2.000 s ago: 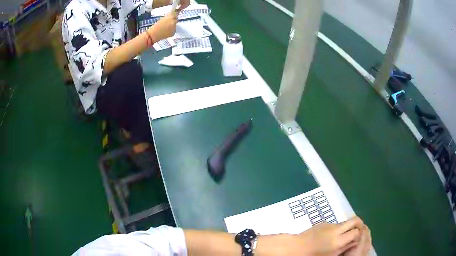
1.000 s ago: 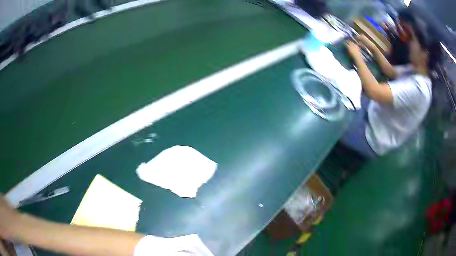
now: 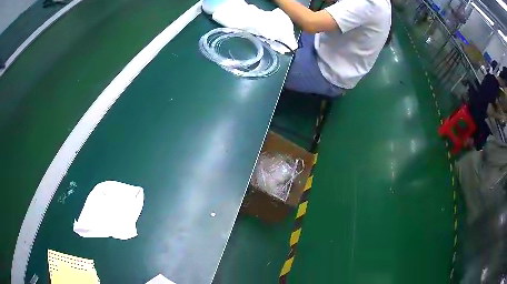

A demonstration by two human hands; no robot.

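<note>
Neither of my hands is in the picture. A white wipe or scrap of paper (image 3: pixel 112 209) lies flat on the dark green bench top at the lower left. Nearer me, a cream-yellow sheet with rows of tiny dots (image 3: pixel 72 269) is cut off by the bottom edge. A small white corner, perhaps my sleeve or paper (image 3: pixel 160 279), shows at the bottom edge; I cannot tell which. A small piece of a pale or metal item (image 3: pixel 33 279) shows at the lower left by the rail.
Coiled clear tubing (image 3: pixel 239 52) lies at the bench's far end beside white material (image 3: pixel 256 21). A person in a white top (image 3: pixel 356 44) sits there. A cardboard box with clear plastic (image 3: pixel 281 175) stands below the bench edge. A red stool or crate (image 3: pixel 459 128) stands right, beyond yellow-black floor tape.
The view has swung from the bench with the black unit and printed sheet toward the tubing and box. My arms, seen at the bottom before, have left the picture, except perhaps a white corner.
</note>
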